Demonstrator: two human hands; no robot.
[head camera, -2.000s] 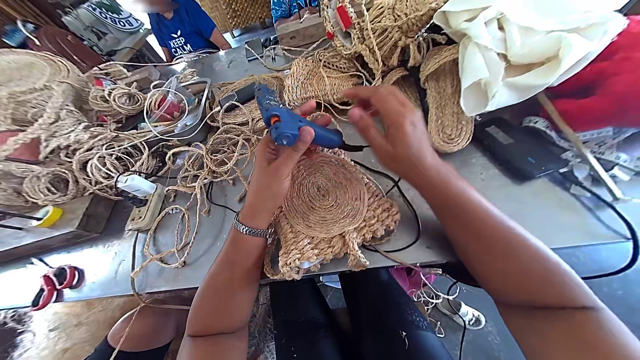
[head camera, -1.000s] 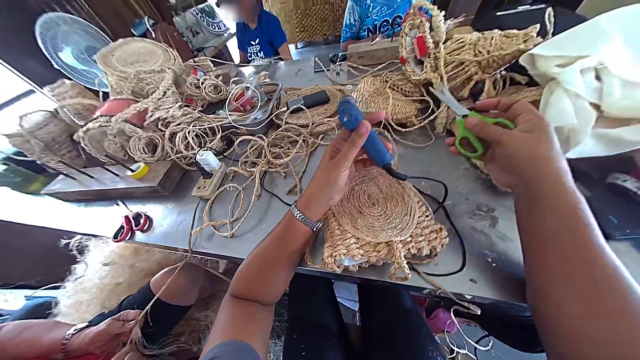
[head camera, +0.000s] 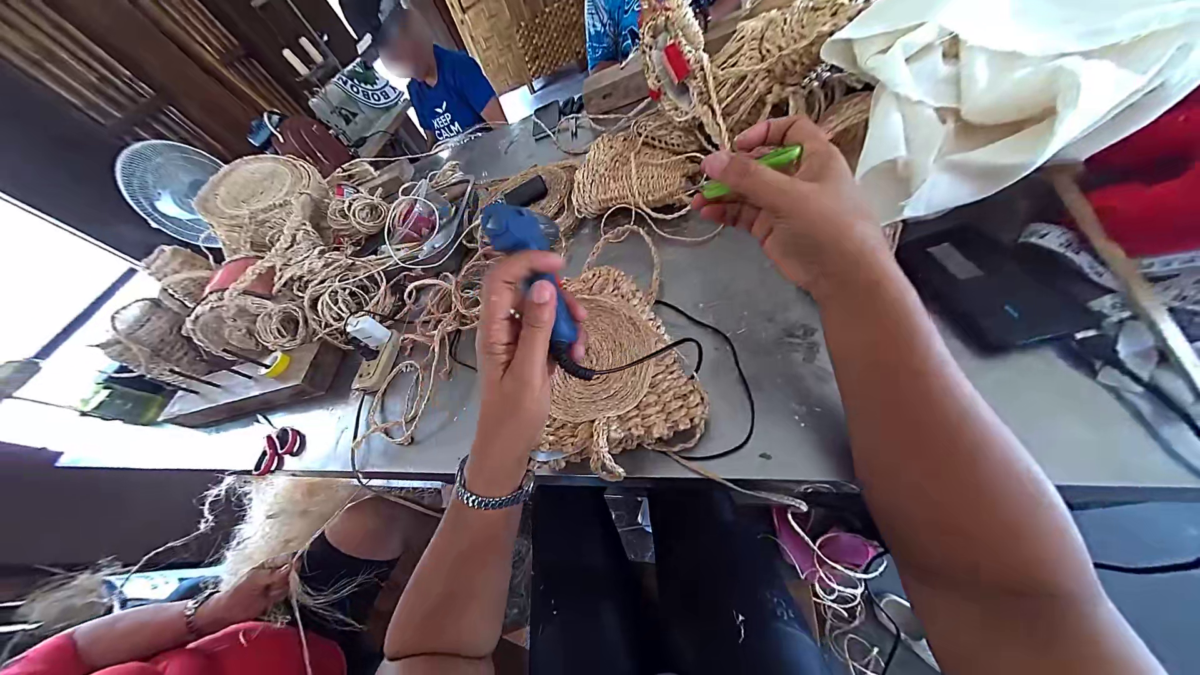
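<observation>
My left hand is closed around the handle of a blue hot glue gun, above a woven natural-fibre bag. A coiled round fibre piece lies on the bag, partly behind the hand. Green-handled scissors are in my right hand, near the far side of the table; their blades are hardly visible. Just beyond that hand, a braided fibre cord hangs by a round fibre piece with red parts.
Rope coils crowd the metal table's left side, near a power outlet block and red-handled scissors. The glue gun's black cord loops beside the bag. White cloth covers the right back. Co-workers sit beyond the table and at lower left.
Two seconds ago my right hand held no scissors; one second ago it held them with the blades visible. The glue gun stays in my left hand. The view has shifted.
</observation>
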